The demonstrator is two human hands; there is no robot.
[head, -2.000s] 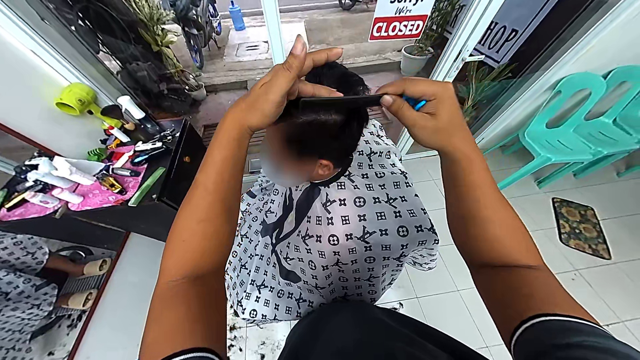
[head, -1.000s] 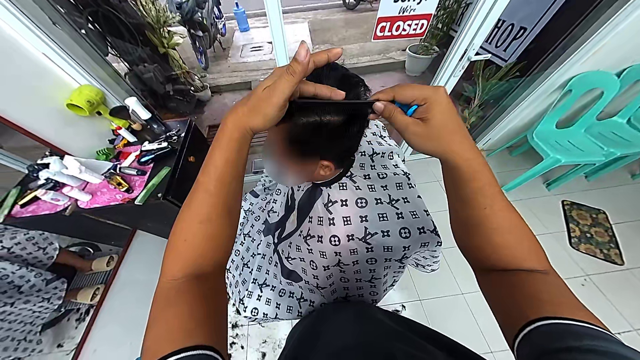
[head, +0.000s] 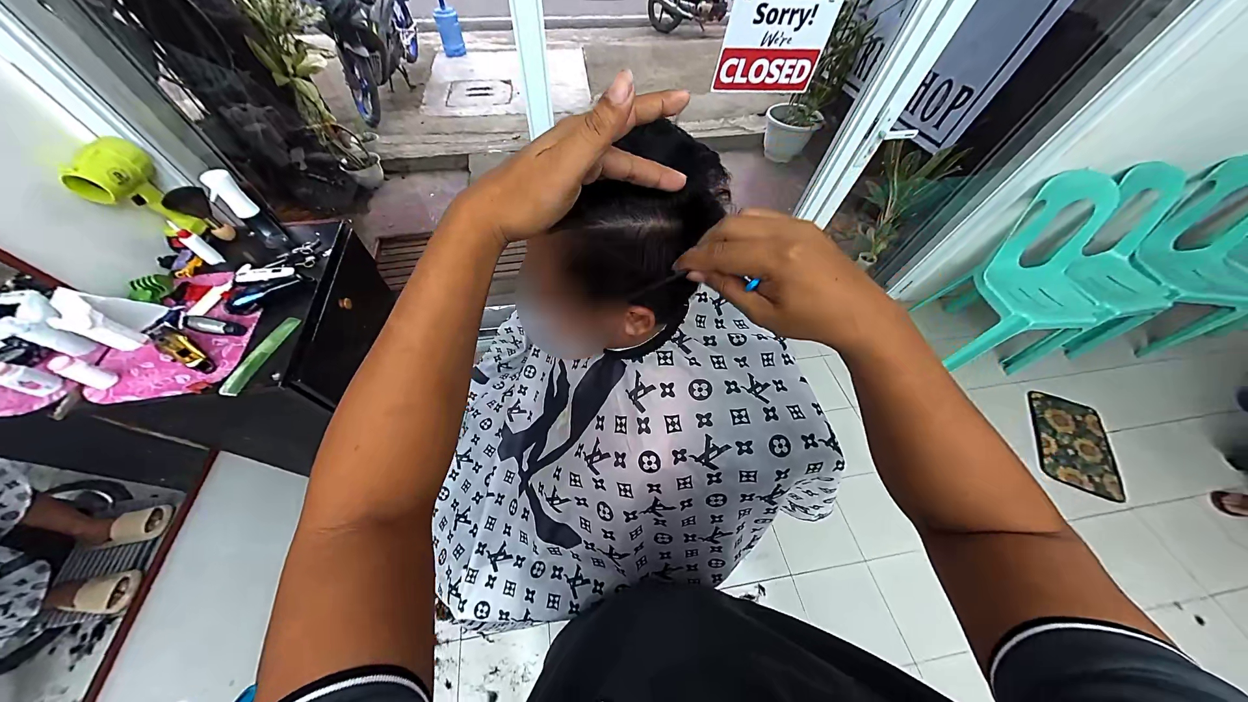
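A seated person's dark hair (head: 634, 234) is in front of me, above a white cape (head: 673, 448) with a black pattern and dark ties. My left hand (head: 575, 156) rests over the top of the head, fingers apart and nothing seen between them. Near the ear, my right hand (head: 770, 268) grips a thin dark comb (head: 658, 286) that lies against the side hair. A small blue piece (head: 751, 284) pokes out between the right hand's fingers; what it belongs to is hidden.
At left, a black cabinet (head: 336, 302) bears clippers, bottles, a green comb (head: 260, 356) and a yellow-green hair dryer (head: 107, 171). Teal plastic chairs (head: 1048, 234) stand at right beside a floor mat (head: 1075, 446). A glass door with a sign (head: 770, 44) is ahead. Cut hair lies on the tiles.
My right hand and the comb have moved from the top of the head down to the side hair near the ear. The left hand's fingers no longer meet the comb.
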